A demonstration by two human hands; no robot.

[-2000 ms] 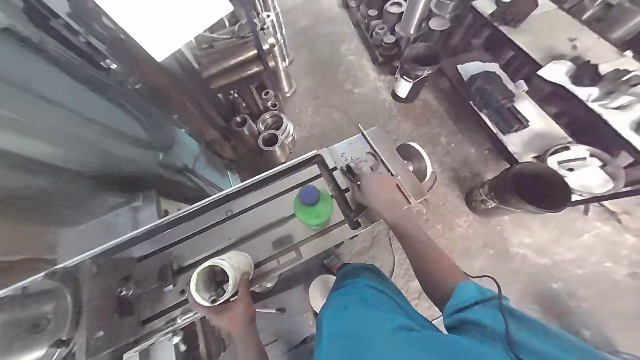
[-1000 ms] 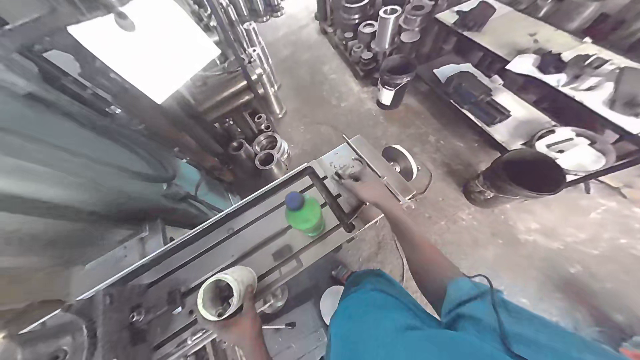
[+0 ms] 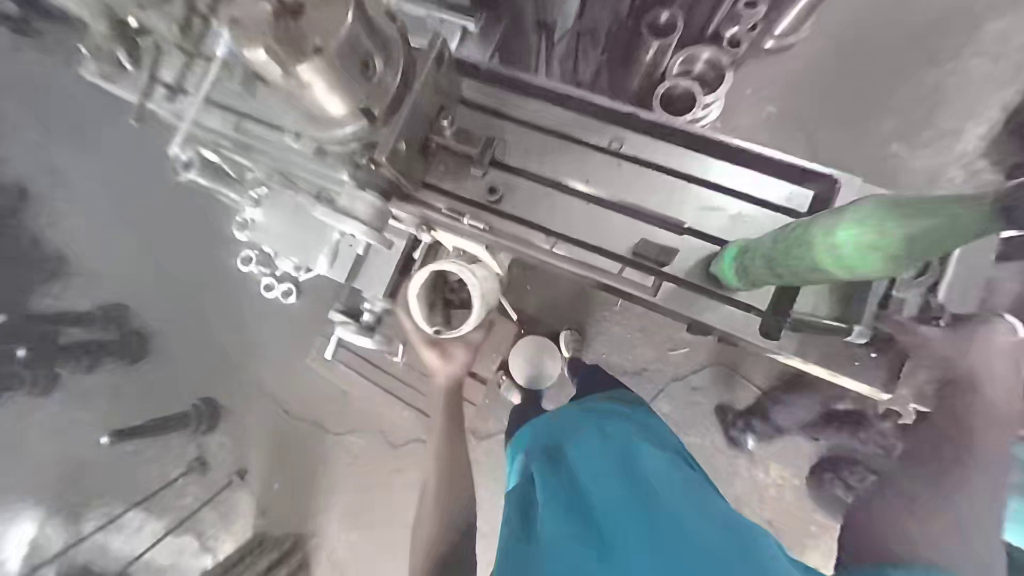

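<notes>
My left hand point(image 3: 448, 348) grips a pale, open-topped cylindrical container point(image 3: 482, 282) from below and beside it, off the near edge of a slotted metal machine table point(image 3: 576, 172). Some small dark things show inside the container. My right hand point(image 3: 960, 344) is blurred at the right edge, by the table's right end; its fingers are partly hidden, and whether it holds anything cannot be told. A green plastic bottle point(image 3: 848, 240) stands on the table just beyond that hand and looks stretched by the lens.
A large round metal machine part point(image 3: 328, 72) sits at the table's left end, with a handle assembly point(image 3: 364, 328) below it. Metal rings point(image 3: 692, 84) lie beyond the far edge. A round white stool top or lid point(image 3: 534, 362) is near my feet. Rods point(image 3: 160, 424) lie at left.
The view has swung strongly to the left along the machine. The container stays in my left hand, now off the table's near edge. My right hand remains near the table's right end.
</notes>
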